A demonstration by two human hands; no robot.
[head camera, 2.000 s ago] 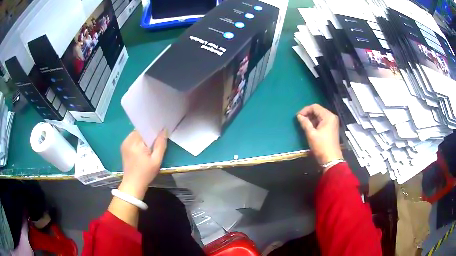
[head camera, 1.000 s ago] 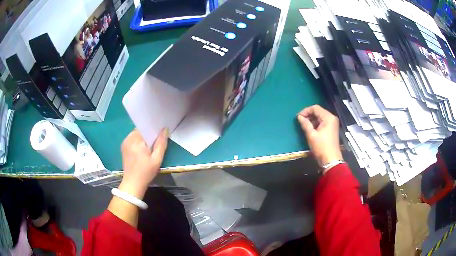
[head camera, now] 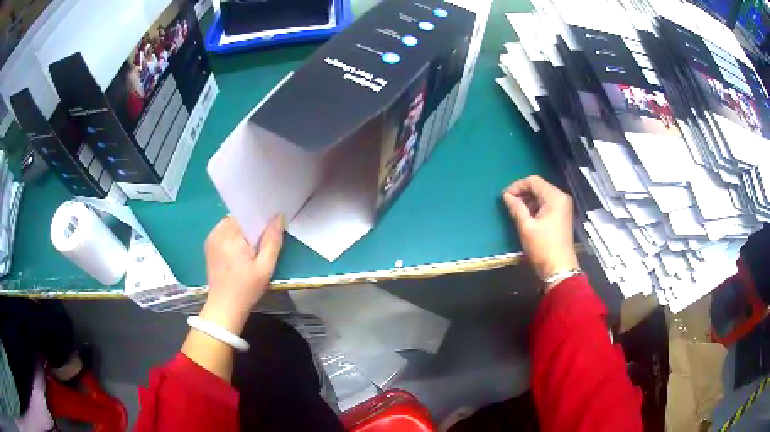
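Observation:
A black printed folding carton [head camera: 363,93] with blue dots lies slanted on the green bench, its open end with white flaps towards me. My left hand [head camera: 243,255] is shut on a white end flap of this carton, thumb and fingers pinching its lower corner. My right hand [head camera: 542,221] rests at the bench's front edge, right of the carton and not touching it. Its fingers are curled with thumb and index finger close together, and nothing shows clearly between them.
Flat carton blanks [head camera: 667,160] overlap at the right. Part-open cartons [head camera: 139,110] stand at the left. A label roll [head camera: 89,243] with a trailing strip [head camera: 154,274] lies at the front left edge. A blue tray [head camera: 279,35] is behind the carton. A red stool [head camera: 390,412] shows below.
The blue tray at the back, with its dark contents, has shifted to the left. Both my hands and the carton have stayed almost still.

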